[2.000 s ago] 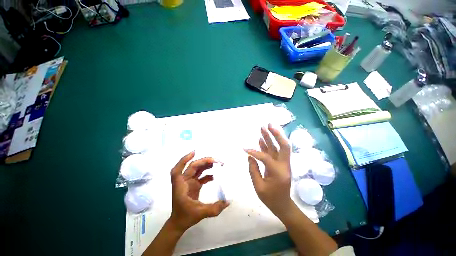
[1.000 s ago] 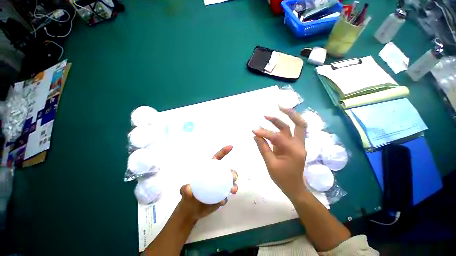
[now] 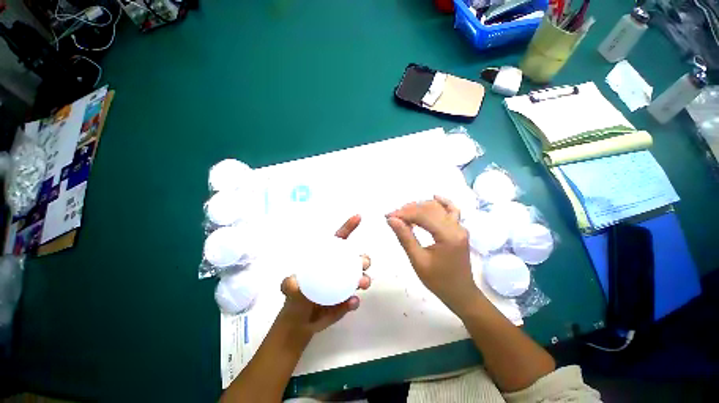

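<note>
My left hand holds a round white unit by its edge, above the white work sheet, its smooth face up. My right hand is to the right of it, thumb and forefinger tips together; whether something tiny is between them cannot be told. Bagged units lie in a column at the sheet's left edge. More bagged units lie in a cluster at the right edge, with crinkled clear film around them.
A black and beige phone or case lies behind the sheet. At right are a clipboard with papers, a blue folder and a black slab. A pen cup, blue basket and bottles stand behind. Printed cardboard lies at left.
My left hand has turned the white unit so its round face shows. My right hand's fingers, spread before, have closed to a pinch and moved slightly left. The view has shifted.
</note>
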